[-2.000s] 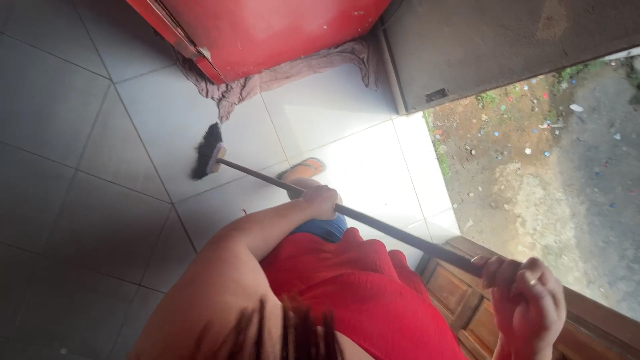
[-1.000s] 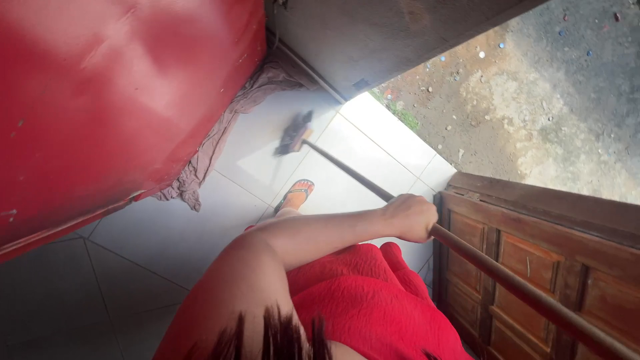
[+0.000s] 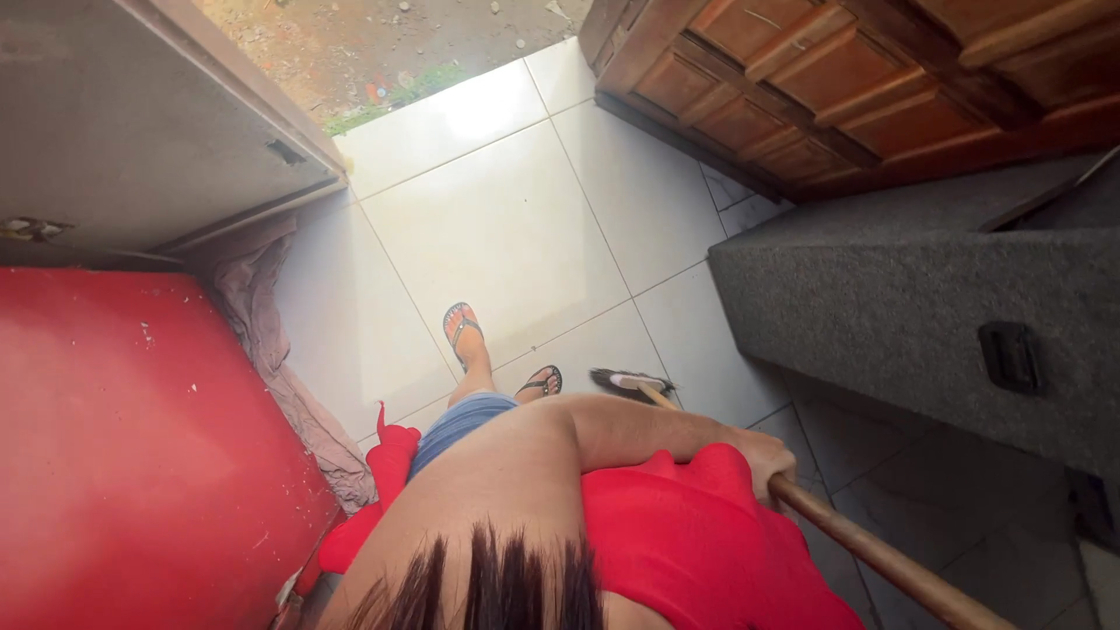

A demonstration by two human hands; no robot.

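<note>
My left arm reaches across my red top, and my left hand is closed around the wooden handle of a broom. The handle runs out of view at the lower right; my right hand is not in view. On the floor to the right of my feet lies the broom head, with dark bristles and a pale block. My forearm hides part of the handle. My feet, in flip-flops, stand on pale floor tiles.
A worn red panel or cabinet surface is at left, with a crumpled pinkish cloth along its edge. A grey door flanks the opening to bare ground. At right are a panelled wooden door and a dark grey carpeted box with a recessed handle.
The broom head has moved from beyond my feet, near the cloth, to the right side of my feet. My right hand, on the handle two seconds ago, has left the view. The view has turned strongly.
</note>
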